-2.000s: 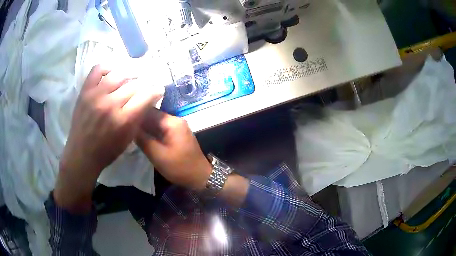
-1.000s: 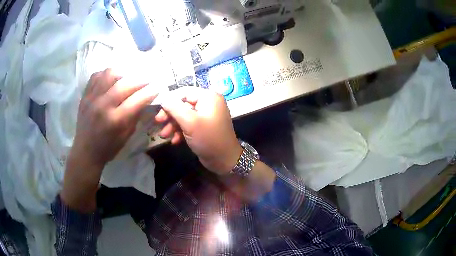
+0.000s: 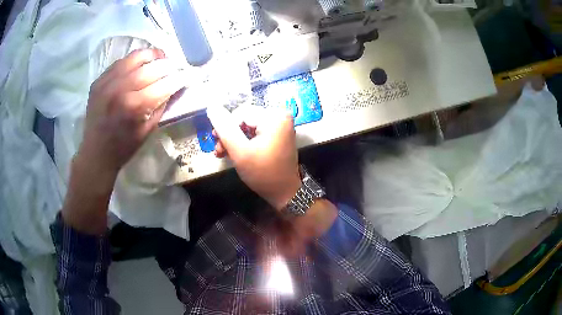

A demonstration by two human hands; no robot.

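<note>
The white garment piece (image 3: 126, 178) lies on the left of the sewing machine and hangs over the table's front edge. My left hand (image 3: 132, 101) pinches a folded fabric edge of it left of the needle area. My right hand (image 3: 262, 147), with a metal watch at the wrist, is at the front of the presser foot area with thumb and fingers close together. Glare hides whether its fingertips hold the cloth. The blue plate (image 3: 308, 101) shows on both sides of my right hand. The presser foot is washed out by the lamp.
The white sewing machine head (image 3: 286, 58) stands at the top, with a blue-grey bar (image 3: 188, 34) above the cloth. The cream table (image 3: 400, 114) carries a printed marking. White cloth heaps (image 3: 24, 178) lie at far left. A gathered white bundle (image 3: 425, 187) lies at right near a yellow rail (image 3: 530, 72).
My hands, close together two seconds ago, are now apart. My right hand has moved right to the presser foot area, and my left hand has moved up with the fabric edge.
</note>
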